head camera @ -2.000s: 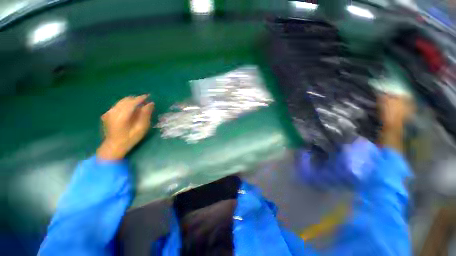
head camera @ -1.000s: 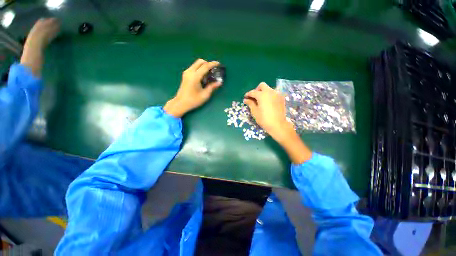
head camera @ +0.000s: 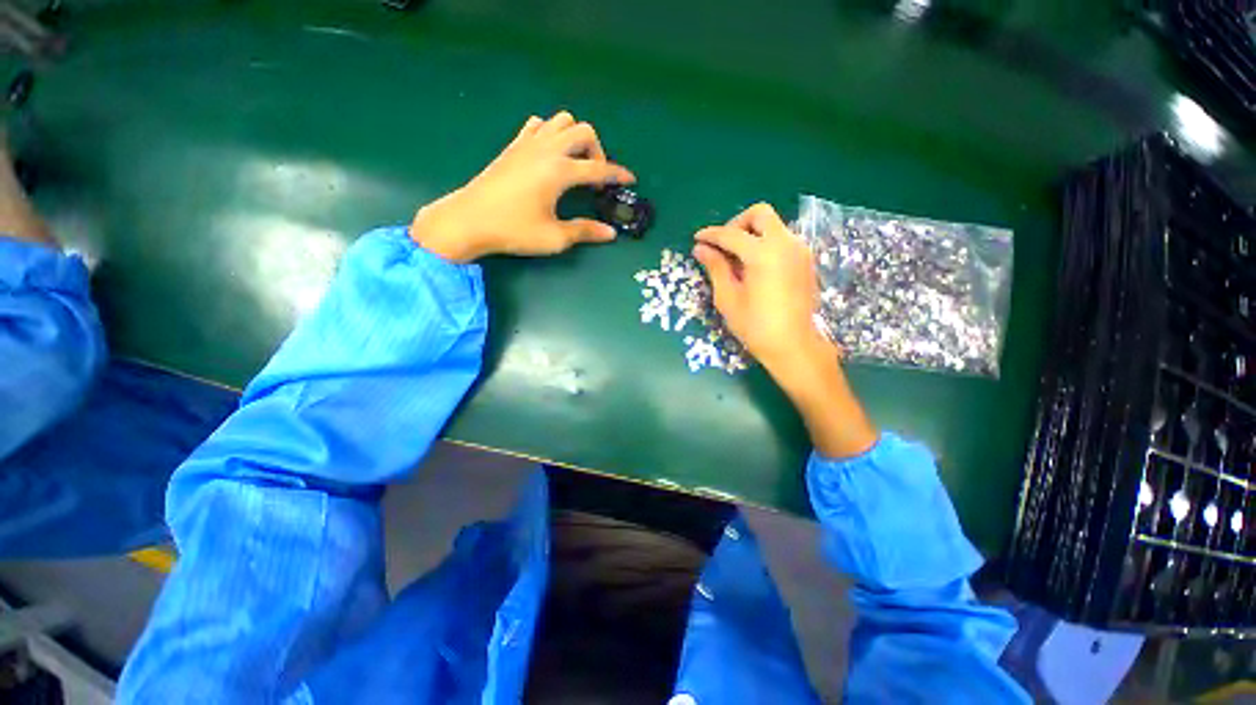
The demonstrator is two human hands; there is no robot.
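My left hand (head camera: pixel 537 196) holds a small glossy black housing (head camera: pixel 628 211) between thumb and fingers, at the green bench surface. My right hand (head camera: pixel 760 276) is over the right side of a loose pile of tiny silvery pieces (head camera: pixel 671 292), with thumb and fingertips together. Whether a piece is between those fingertips is too small to tell. A clear plastic bag (head camera: pixel 916 292) full of the same silvery pieces lies just right of my right hand.
Stacked black trays (head camera: pixel 1187 400) stand at the right edge of the green bench (head camera: pixel 344 124). Another person's blue sleeve (head camera: pixel 44 338) and part of a hand are at the left edge. A small black item (head camera: pixel 19 88) lies at the far left.
The view has shifted. My left hand still has the housing, now gripped at its left side with the fingers spread wider. My right hand stays at the pile. The neighbour's hand has come down.
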